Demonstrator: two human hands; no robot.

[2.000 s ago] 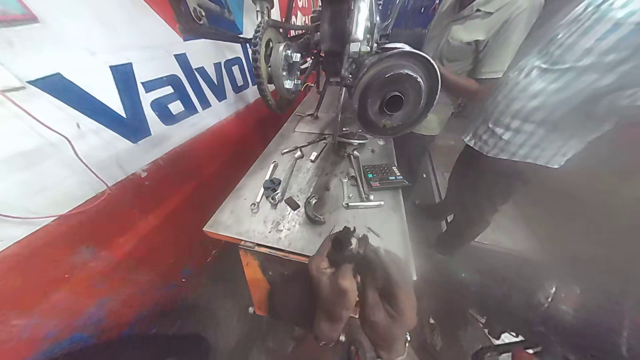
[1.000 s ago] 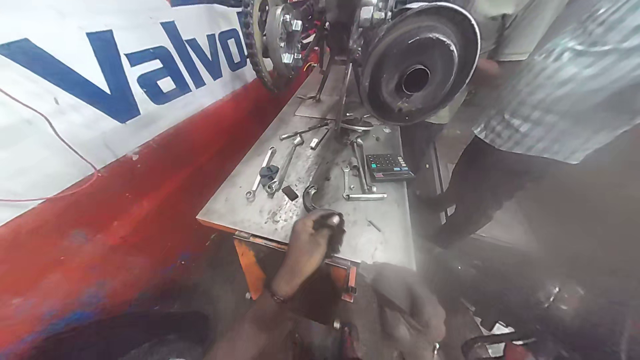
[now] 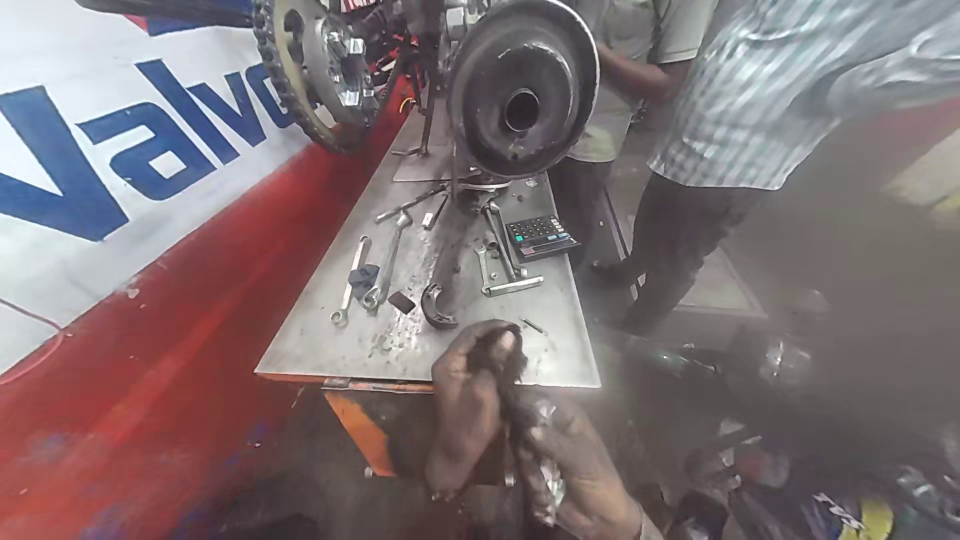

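Observation:
Just beyond the near edge of a metal-topped table (image 3: 322,345), my left hand (image 3: 469,405) is closed around a dark, greasy item, too unclear to name. Close beside it, lower and to the right, my right hand (image 3: 577,457) grips a dark and shiny object that cannot be made out. A curved brake shoe (image 3: 437,307) lies on the table just past my left hand. To its left are a small dark block (image 3: 402,302), a combination wrench (image 3: 349,281) with a dark piece on it, and another wrench (image 3: 388,262). A T-handle tool (image 3: 514,286) lies to the right.
A wheel hub (image 3: 523,90) and a chain sprocket (image 3: 315,75) hang over the table's far part. A calculator (image 3: 541,237) rests at the right edge. Two people stand to the right, one in a checked shirt (image 3: 735,105). A painted wall (image 3: 165,247) runs along the left.
My right hand, lower and apart from my left one second ago, is now close beside it. The view has moved nearer the table.

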